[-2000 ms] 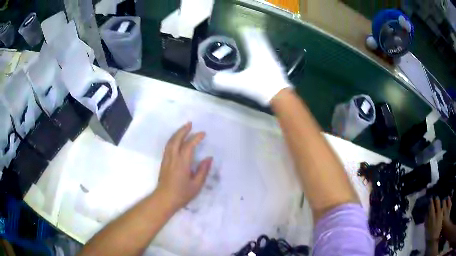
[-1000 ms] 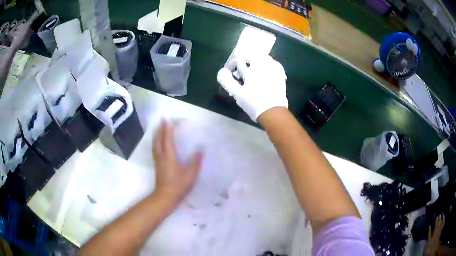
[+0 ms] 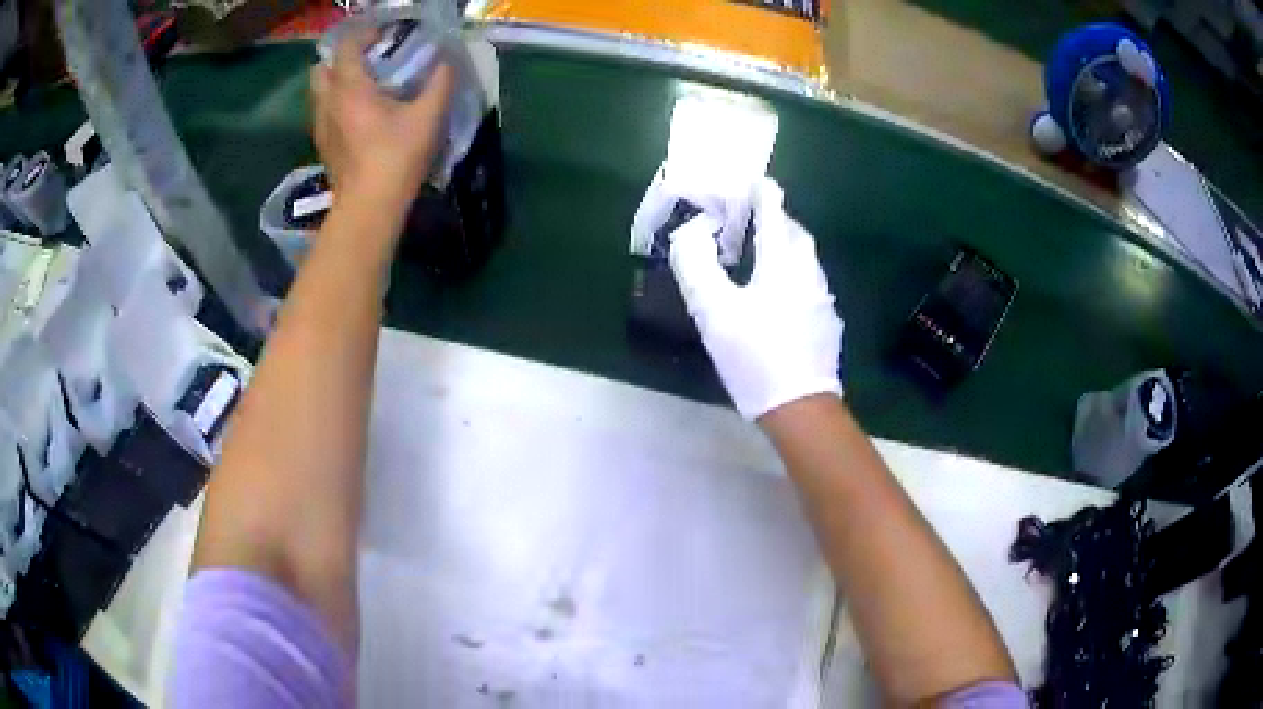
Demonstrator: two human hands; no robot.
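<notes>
My bare left hand (image 3: 371, 122) grips a bagged device (image 3: 402, 53) by its whitish bag, up at the far side of the belt, beside a black box (image 3: 454, 208) with a pale flap. My right hand (image 3: 769, 305), in a white glove, has its fingers at the mouth of another black box (image 3: 665, 298) on the green belt. That box stands with its white flap (image 3: 723, 139) up; its inside is mostly hidden by the fingers.
Filled open boxes (image 3: 132, 478) stand in a row at left. Bagged devices also stand on the belt (image 3: 554, 298) at left (image 3: 284, 222) and right (image 3: 1119, 427). A closed black box (image 3: 959, 316) lies right of my glove. A cable pile (image 3: 1101, 603) and blue fan (image 3: 1108, 97) are at right.
My left hand has moved from over the white table up to the belt and taken hold of a bagged device. My gloved right hand stays at the open box, its fingers now spread at the mouth.
</notes>
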